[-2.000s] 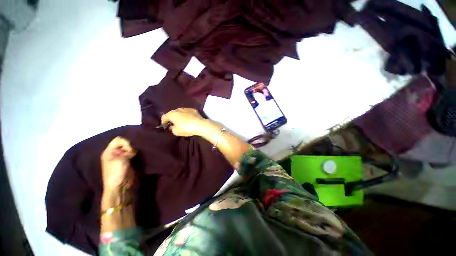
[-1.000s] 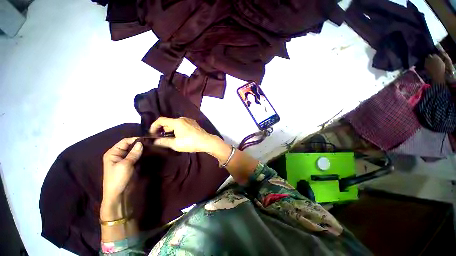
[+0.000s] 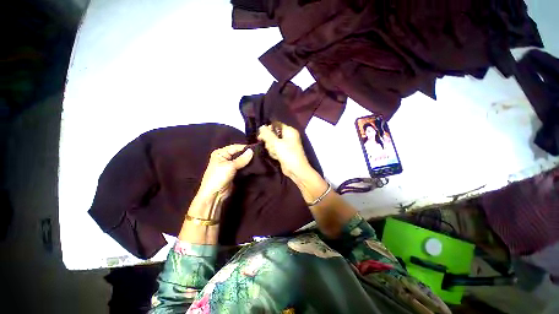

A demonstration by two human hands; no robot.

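A dark maroon garment [image 3: 178,165] lies spread on the white table in front of me. My left hand [image 3: 224,168] pinches an edge of the garment between thumb and fingers. My right hand [image 3: 285,147] is close beside it, over the same part of the cloth, with its fingers curled. A small dark tool, likely thread snips [image 3: 277,130], shows in my right hand, mostly hidden by the fingers. The fingertips of both hands are nearly together.
A large pile of maroon garments [image 3: 368,43] covers the table's far side. A smartphone [image 3: 378,146] with a lit screen and a strap [image 3: 358,185] lie to the right. A green box [image 3: 429,254] with a white spot is beside me at the lower right.
The view has swung left, so the table's things sit further right. My left hand has come from the cloth to meet my right hand and now pinches the garment edge.
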